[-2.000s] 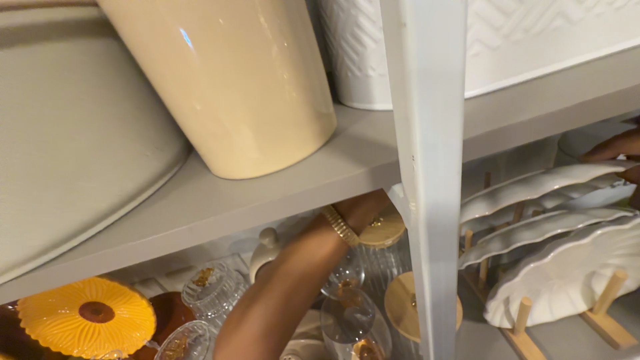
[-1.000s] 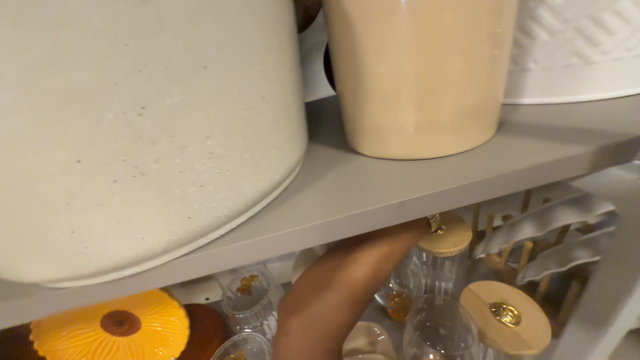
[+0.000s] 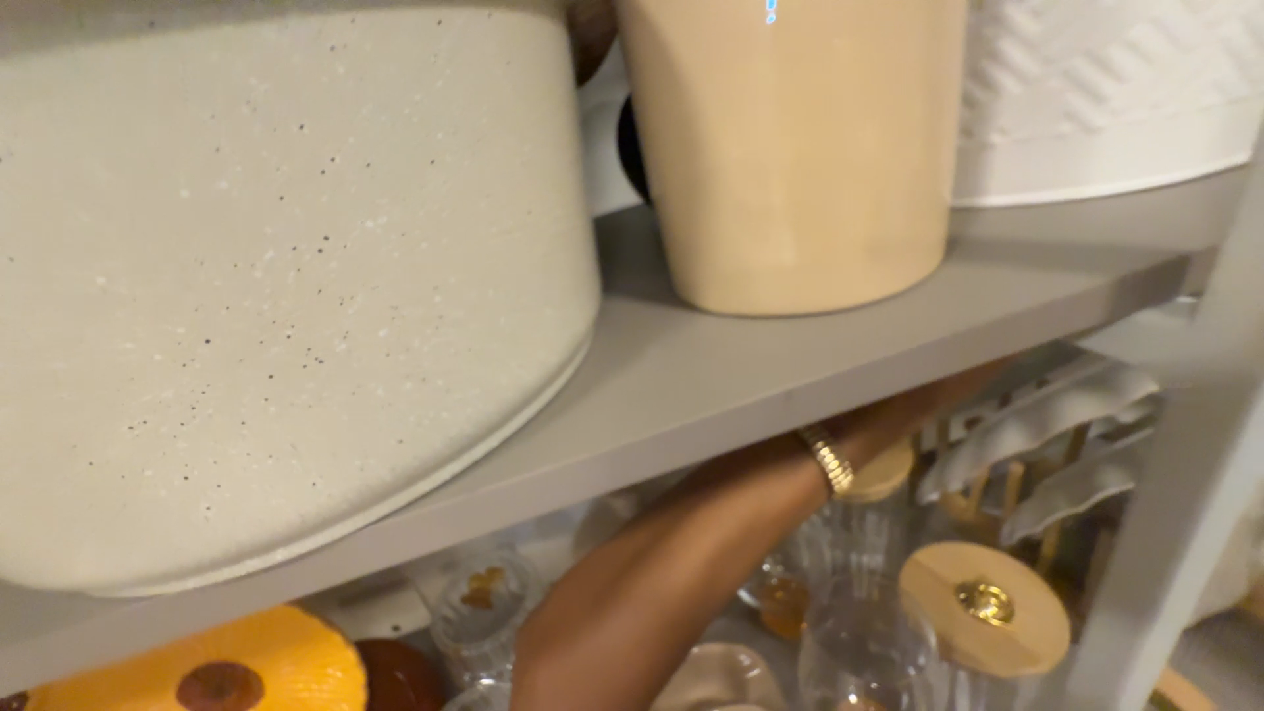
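Note:
My left hand (image 3: 913, 410) reaches under the grey shelf, toward the scalloped white plates (image 3: 1047, 425) in wooden racks. The shelf edge hides most of the hand, and its fingers and any hold cannot be made out. A gold bracelet (image 3: 828, 462) is on the wrist, above a glass jar's round wooden lid (image 3: 877, 474). Right of the forearm, a second wooden lid (image 3: 987, 610) with a gold knob tops a glass jar. Clear glassware (image 3: 864, 632) stands beside it. My right hand is out of view.
The grey shelf (image 3: 711, 395) crosses above the arm. It carries a large speckled cream vessel (image 3: 296, 296), a beige pot (image 3: 800, 158) and a textured white container (image 3: 1106, 109). A pale upright post (image 3: 1165, 474) stands at right. An orange flower-shaped lid (image 3: 306, 662) lies lower left.
The view has shifted leftward. The left hand has moved farther right beneath the shelf, toward the white plates. A hand at the right edge by the plates two seconds ago is out of view.

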